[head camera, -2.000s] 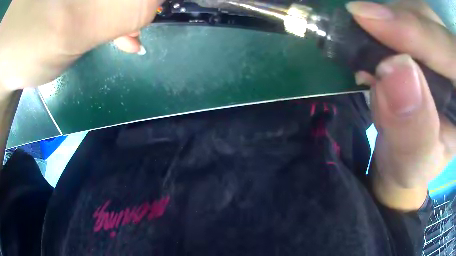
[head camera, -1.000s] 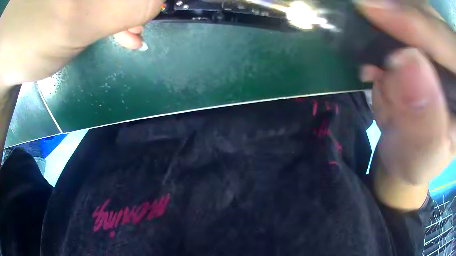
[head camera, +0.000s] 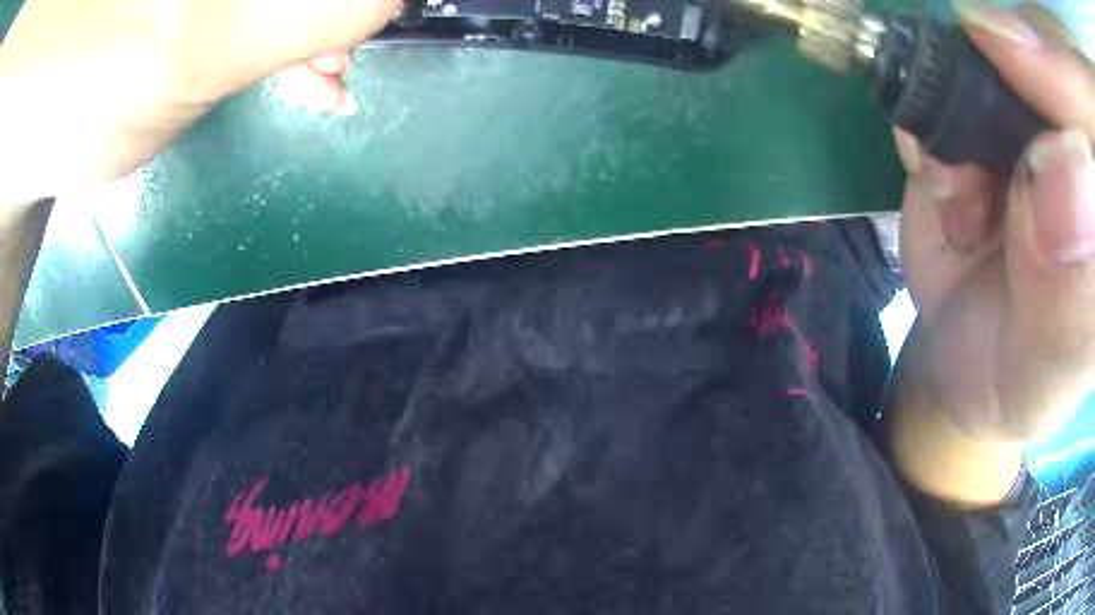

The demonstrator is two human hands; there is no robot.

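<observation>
The black device housing (head camera: 576, 41) lies on the green mat at the top edge of the view, mostly cut off. A strip of the circuit board (head camera: 504, 9) with small parts shows inside it. My right hand (head camera: 1003, 228) holds the soldering iron (head camera: 949, 90) by its black handle, its gold knurled collar pointing up-left over the housing's right end. The iron's tip is out of view. My left hand (head camera: 204, 84) is at the housing's left end, cut off by the top edge. Its fingertips are partly hidden, so I cannot tell what it holds.
The green mat (head camera: 504, 156) reaches to the bench's pale front edge. My dark clothing with pink lettering is just below that edge. A wire grid (head camera: 1057, 541) stands at the lower right, beside the blue floor.
The soldering iron and my right hand have moved to the right, so the iron's barrel covers less of the board and housing. My left hand has hardly moved.
</observation>
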